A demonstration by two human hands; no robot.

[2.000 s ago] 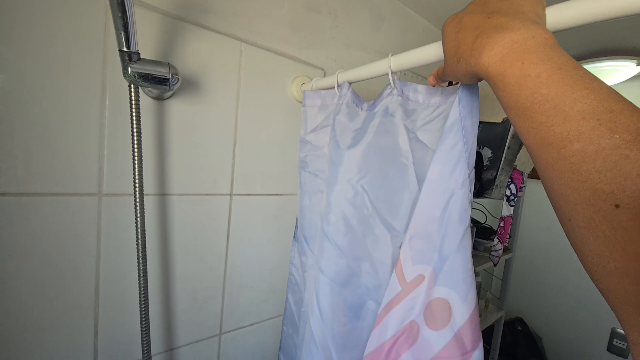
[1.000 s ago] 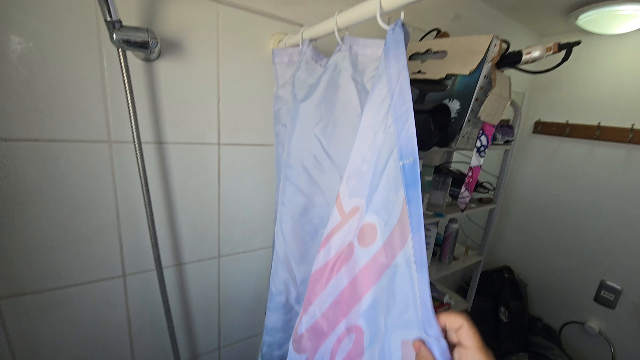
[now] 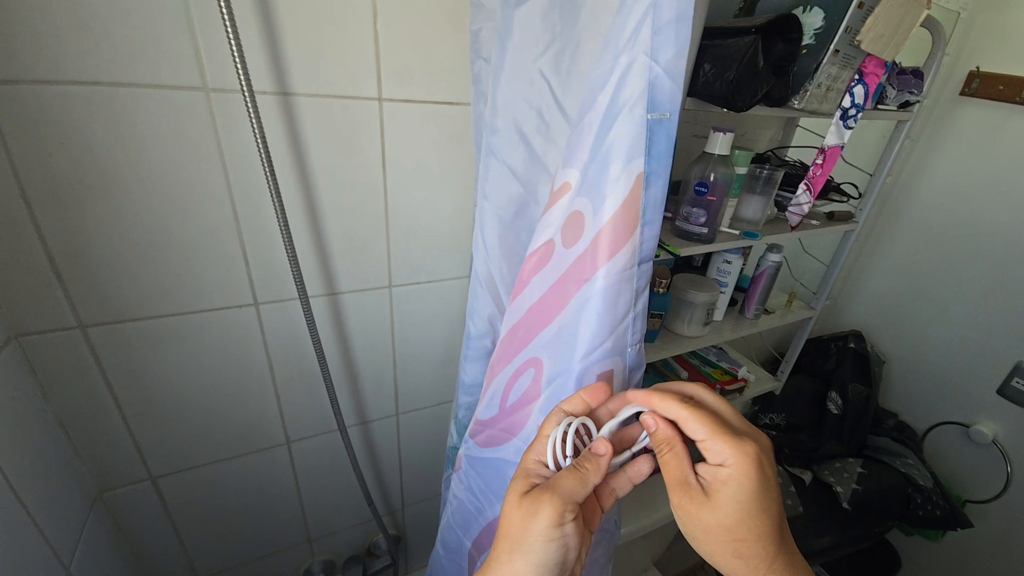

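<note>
Several white curtain rings (image 3: 570,440) lie bunched in my left hand (image 3: 552,496), its thumb pressed over them. My right hand (image 3: 712,472) pinches one white ring (image 3: 628,432) of the bunch between thumb and fingers, right beside the left hand. Both hands are in front of the lower part of a pale blue and pink shower curtain (image 3: 560,200), which hangs in folds. The curtain's top edge and its rod are out of view.
A white shelf unit (image 3: 800,232) with bottles and jars stands right of the curtain. Dark bags (image 3: 840,432) lie beneath it, near a round towel ring (image 3: 1004,472). A metal shower hose (image 3: 280,216) hangs along the tiled wall at left.
One hand was up at the rod, then low by the curtain's edge; now both hands are together low in view, holding white rings. The view has tilted down.
</note>
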